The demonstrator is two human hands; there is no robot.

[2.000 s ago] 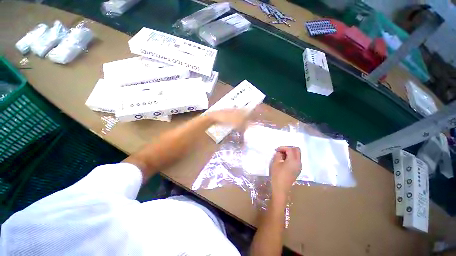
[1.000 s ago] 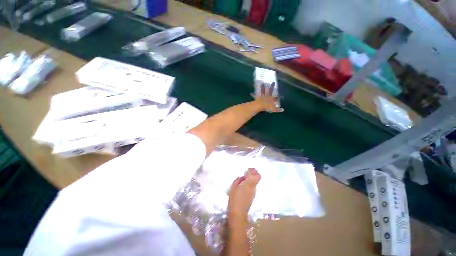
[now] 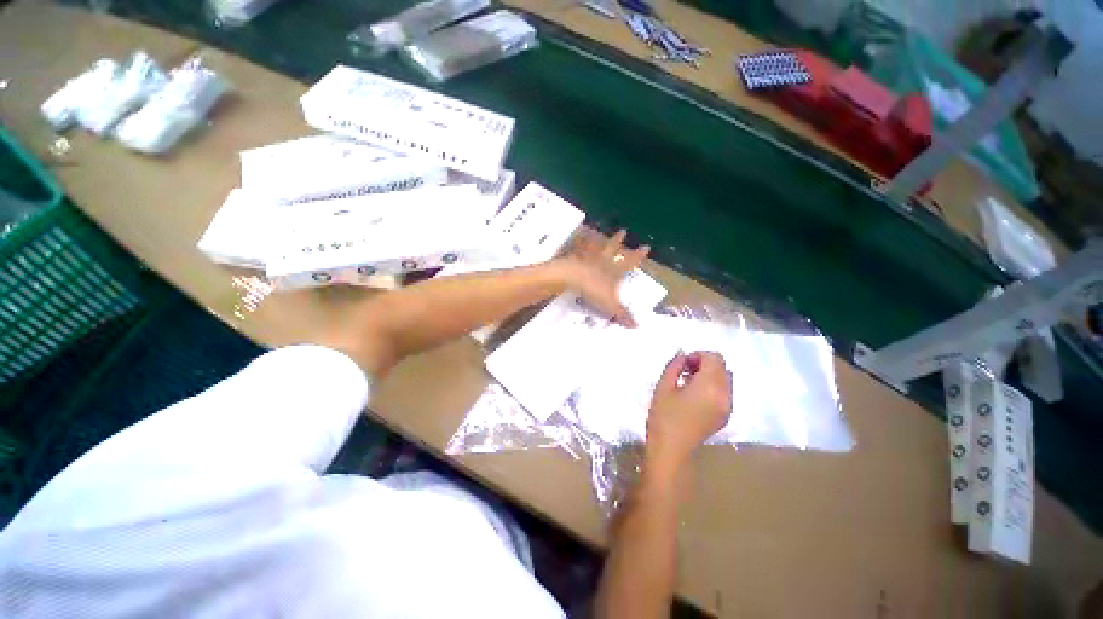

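Note:
My left hand (image 3: 602, 276) is over the upper end of a white product box (image 3: 544, 353), fingers spread across it and thumb on the near side. The box lies slanted at the left part of a glossy whitish stack of poly bags (image 3: 792, 393). Clear crinkled film (image 3: 502, 426) shows below the box. My right hand (image 3: 692, 393) is curled on the stack, with thumb and finger pinched at the film; the fingertips are small and the film between them is hard to see.
A pile of white boxes (image 3: 375, 230) lies left, with wrapped white bundles (image 3: 139, 103) beyond. The green conveyor belt (image 3: 677, 181) carries bagged boxes (image 3: 472, 45). A metal frame post (image 3: 968, 320) and upright boxes (image 3: 998, 466) are right. A green crate (image 3: 61, 266) is at left.
My left hand reached to the small upright-looking box on the belt and came back to the table. That box is gone from the belt; a box now lies under my left hand.

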